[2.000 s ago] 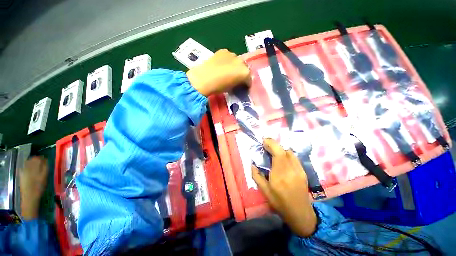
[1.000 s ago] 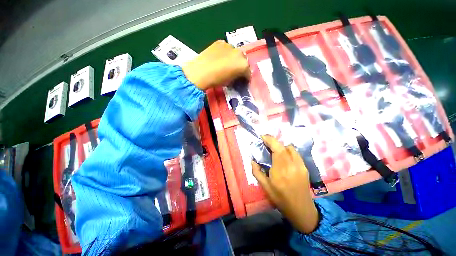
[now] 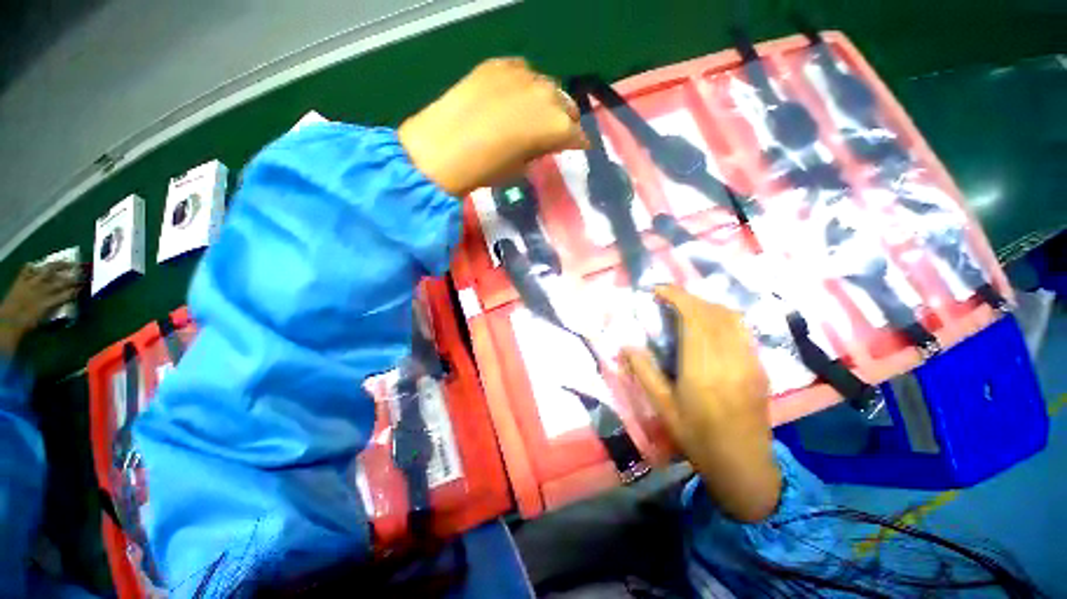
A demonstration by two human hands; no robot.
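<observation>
A light red tray [image 3: 515, 433] holds several black smartwatches with straps, partly under shiny clear film. My left hand [image 3: 497, 123] is curled at the tray's upper left edge, beside a black strap end; whether it grips the strap is hidden. My right hand [image 3: 716, 380] has its thumb and fingers around a dark smartwatch [image 3: 668, 339] in the tray's lower row; the palm hides part of it. The upper left smartwatch [image 3: 513, 199] shows a small green light. A black strap with a buckle [image 3: 620, 451] lies left of my right hand.
A darker red tray [image 3: 468, 474] with watches lies left, partly under my left sleeve. White boxes [image 3: 193, 211] stand on the green bench [image 3: 655, 29] behind. Another person's hand [image 3: 35, 298] touches a box at far left. A blue crate [image 3: 983, 404] is lower right.
My left hand has moved up, uncovering the green-lit watch. My right hand has shifted right from the leftmost lower watch to the neighbouring one. The other person's hand has reached the boxes.
</observation>
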